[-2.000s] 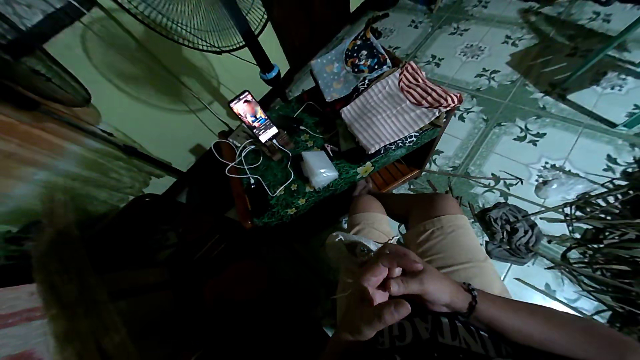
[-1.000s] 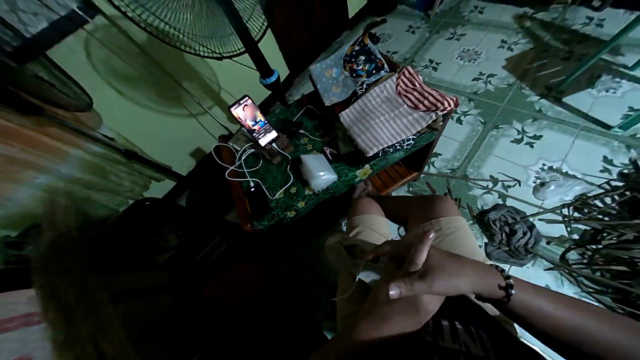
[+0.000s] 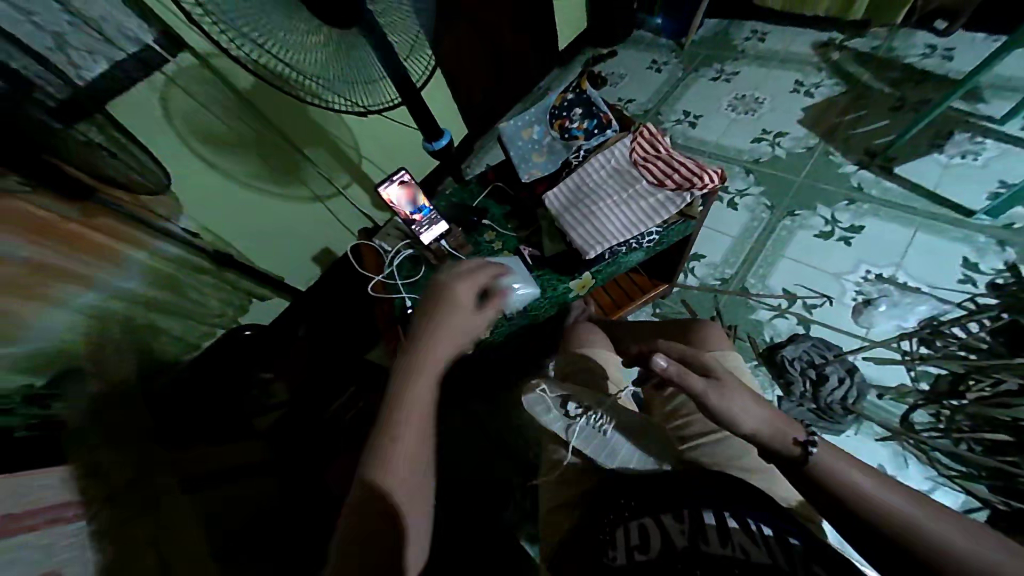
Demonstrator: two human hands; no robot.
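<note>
My left hand [image 3: 464, 308], blurred, reaches over the small table with curled fingers at the edge of a white plastic-looking packet [image 3: 520, 286]; whether it grips anything cannot be told. My right hand [image 3: 708, 388], with a dark beaded bracelet at the wrist, is above my lap, its fingers bent near white threads; the fingertips are too dark to show a hold. On my lap lies a pale grey fabric-like piece [image 3: 600, 428] with loose white threads and a dark patch in its middle. A lit smartphone [image 3: 412, 206] stands tilted behind the packet, a white cable [image 3: 392, 272] beside it.
Folded striped cloth [image 3: 612, 200] and a blue patterned cloth [image 3: 532, 136] lie on the table's far right. Behind is a standing fan [image 3: 320, 48]. Right of my knees are a dark grey crumpled bundle [image 3: 814, 382] and dry stalks [image 3: 968, 360] over the tiled floor.
My left hand has moved from my lap up to the white packet. My hands were together over my lap; they are now apart, and the grey piece shows more fully.
</note>
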